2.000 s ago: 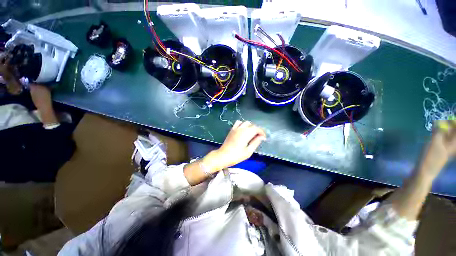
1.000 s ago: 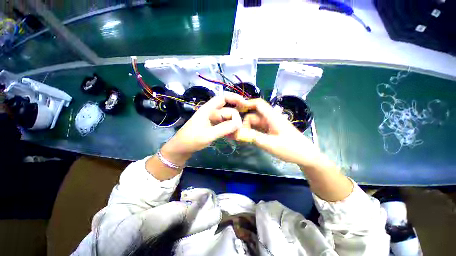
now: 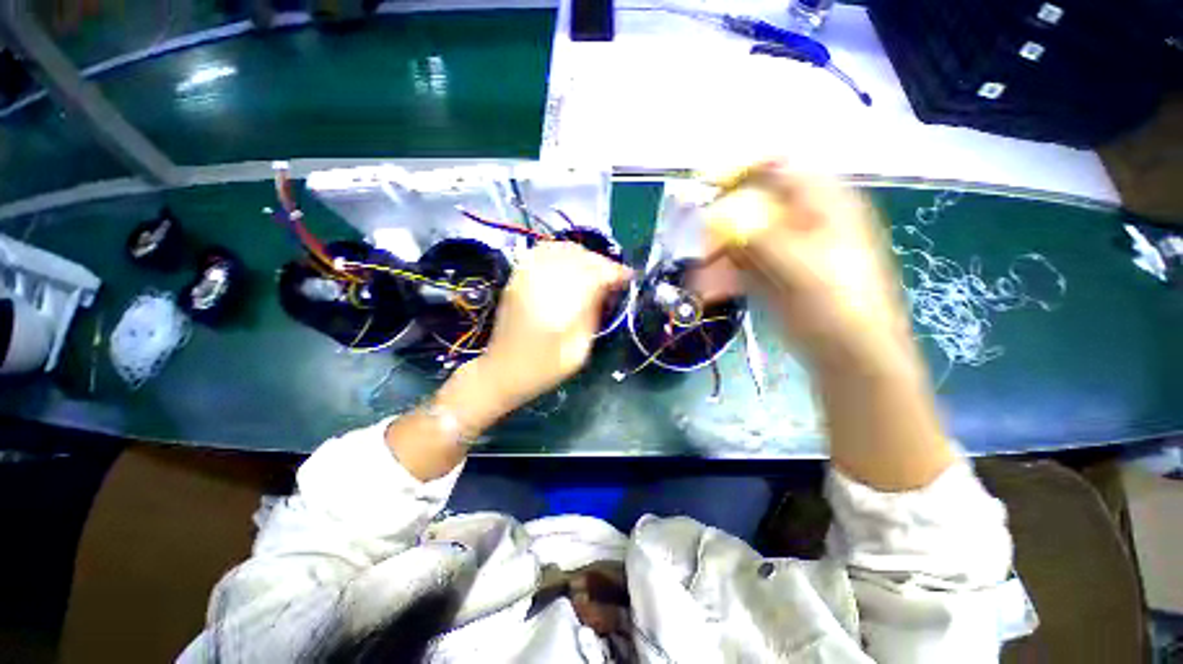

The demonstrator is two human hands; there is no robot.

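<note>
Several white housings with round black interiors stand in a row, wires spilling out. My left hand (image 3: 551,318) is over the third housing (image 3: 599,247), its fingers bent together at the rim. My right hand (image 3: 804,247), blurred, is raised above and right of the rightmost housing (image 3: 685,318), with yellow on its fingertips. Whether either hand holds something thin cannot be told. Red, yellow and black wires (image 3: 305,234) rise from the leftmost housing (image 3: 344,305). White brackets (image 3: 363,201) point away from me.
Thin clear loops lie in a loose pile (image 3: 954,305) at right and a tight clump (image 3: 149,340) at left. Two small black round parts (image 3: 212,285) lie near the clump. Blue-handled cutters (image 3: 791,42) lie on the white sheet. Black trays (image 3: 1025,65) stand back right. Cartons (image 3: 143,558) flank me.
My hands met in front of the housings a second ago and are now apart, the left at the third housing, the right raised to the right. The view has shifted, moving the housings leftward in the picture.
</note>
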